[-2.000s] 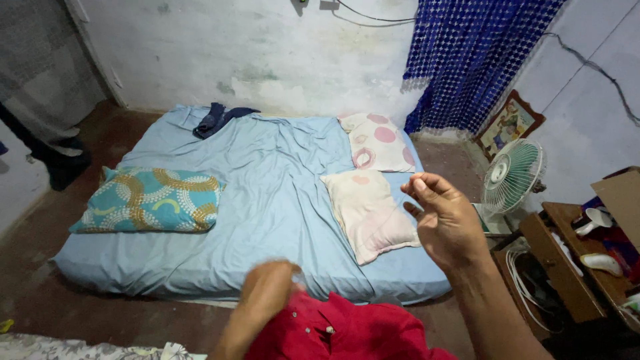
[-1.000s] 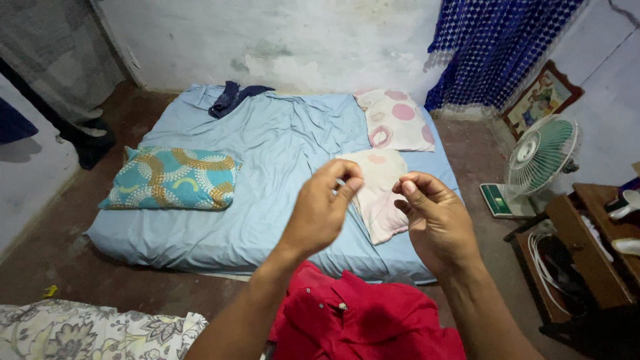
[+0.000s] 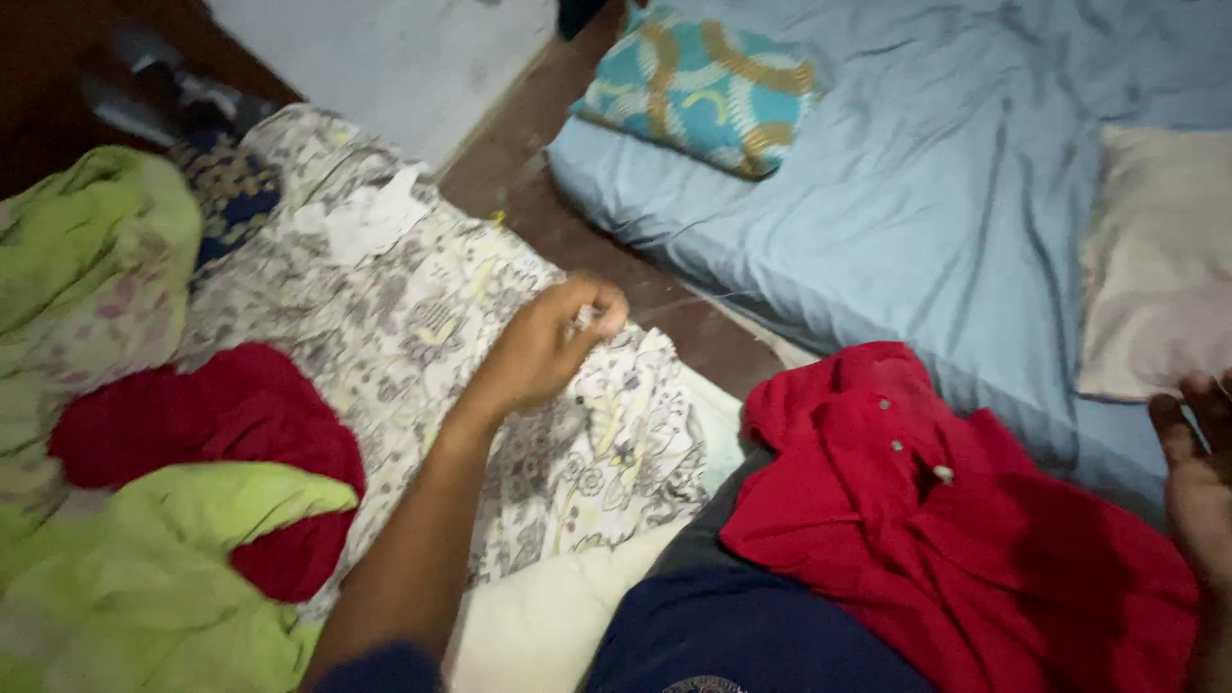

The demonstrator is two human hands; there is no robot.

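My left hand is raised over a floral-patterned cloth, thumb and fingertips pinched together. A thin, faint thread runs from those fingertips toward the right. At the right edge, partly cut off by the frame, my right hand shows with its fingers apart, near a pale pillow; whether it holds anything is not visible. A red buttoned garment lies across my lap between the two hands, with a small whitish bit on it near the buttons.
Left of me, lime-green cloth and a dark red cloth lie on the floral cloth. Beyond a strip of brown floor stands a mattress with a light blue sheet, bearing a turquoise patterned pillow.
The view has swung left and down. My hands, close together one second ago, are now far apart, the left over the floral cloth and the right at the frame's edge.
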